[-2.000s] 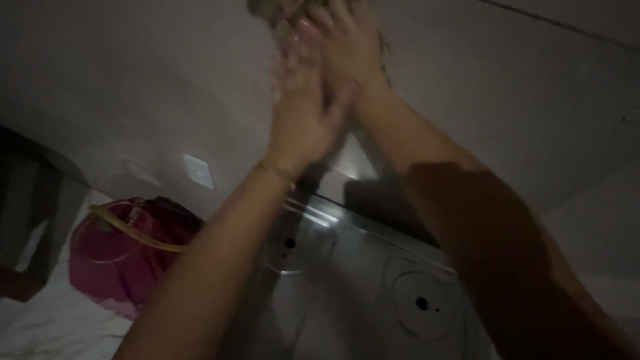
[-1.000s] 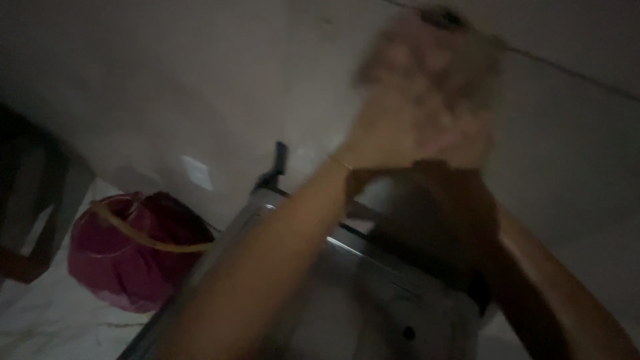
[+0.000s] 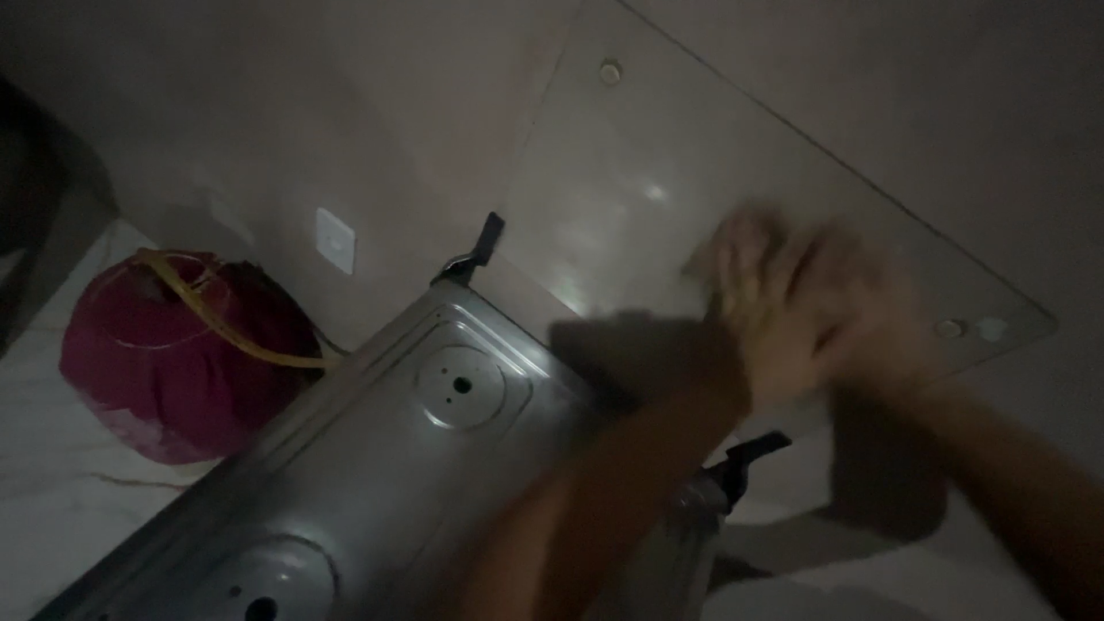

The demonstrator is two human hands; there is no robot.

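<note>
Both my hands are blurred and close together over a flat, glossy panel with round fixings (image 3: 552, 216) on the wall. My left hand (image 3: 768, 345) comes from the lower middle, and a rumpled cloth or sponge (image 3: 711, 259) seems to show at its fingertips. My right hand (image 3: 880, 319) overlaps it from the right, its fingers toward the same spot; whether it grips anything is hidden by blur. Below my forearms lies a metal gas stove top (image 3: 379, 483) with round burner recesses, without burners on the visible ones. Dark brackets (image 3: 483, 246) stick up at its rear corners.
A dark pink, cloth-covered round object (image 3: 198, 379) sits left of the stove on a pale marbled surface (image 3: 52, 466). A yellowish hose (image 3: 224, 332) runs over it toward the stove. A white socket or switch plate (image 3: 336, 241) is on the wall behind.
Both hands have moved down and to the right across the wall panel, staying close together. The view has shifted, and more of the stove and its rear brackets shows.
</note>
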